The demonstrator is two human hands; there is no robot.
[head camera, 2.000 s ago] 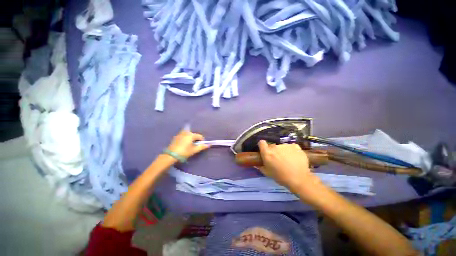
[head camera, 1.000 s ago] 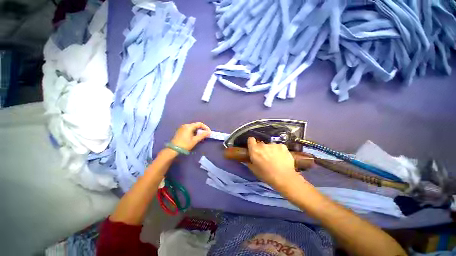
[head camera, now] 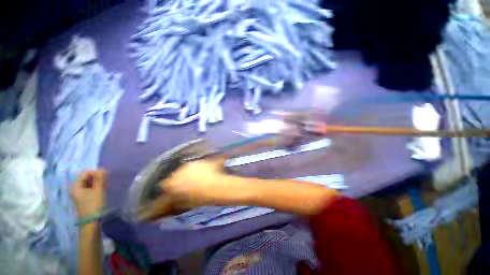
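Observation:
The steam iron (head camera: 161,180) is at the left-middle of the table, blurred, its soleplate edge curving toward the left. My right hand (head camera: 191,181) is closed on its handle. A narrow light-blue strip (head camera: 279,152) lies on the table to the right of the iron; whether its left part runs under the iron is hidden. My left hand (head camera: 89,188) is a curled fist at the left, over the left-hand bundle of strips (head camera: 83,118); I cannot tell whether it holds anything. The near row of strips (head camera: 231,216) lies along the table's near edge, partly behind my right forearm.
A large heap of strips (head camera: 215,53) lies at the far side. A dark fabric pile (head camera: 397,43) is upper right. The hose and cord (head camera: 387,130) stretch to the right. White cloth (head camera: 19,188) lies left. Red and green scissor-like loops (head camera: 126,263) are at the lower left.
The view has shifted. The iron in my right hand has moved left along the table, uncovering a strip to its right. My left hand has moved left, away from the strip end, and the hose is stretched out.

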